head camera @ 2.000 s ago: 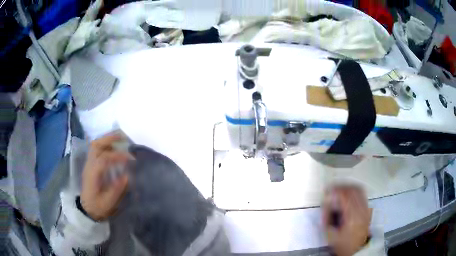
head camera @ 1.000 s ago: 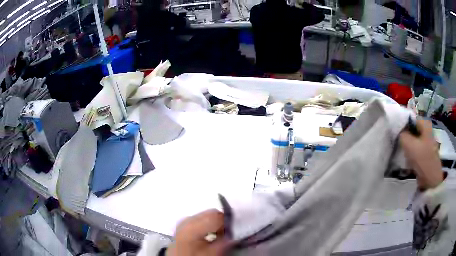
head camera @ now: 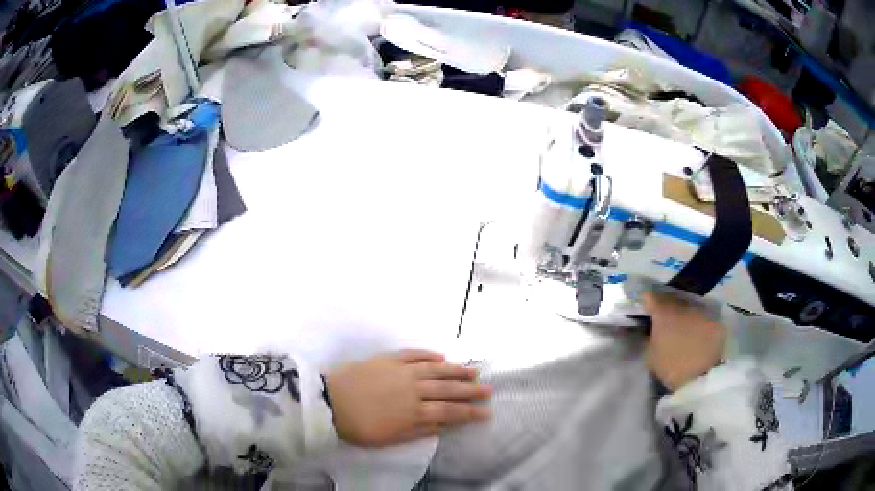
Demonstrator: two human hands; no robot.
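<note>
A light grey garment panel lies over the table's front and the machine bed, its upper edge by the presser foot. My left hand lies flat on the panel's left part, fingers extended to the right. My right hand is at the panel's upper right, beside the foot and under the machine head; it is blurred and its fingertips are partly hidden. A small dark thing shows by its fingers. A pale curved fabric piece shows below my left wrist.
Cut pieces in blue, grey and tan lie at the left of the table. A grey piece lies behind them. Cream fabric bundles fill the trough behind the machine. A black strap goes round the machine arm.
The panel, held up between both hands a second ago, now lies on the table and bed. My left hand has flattened onto it; my right hand has moved down and left to the machine head.
</note>
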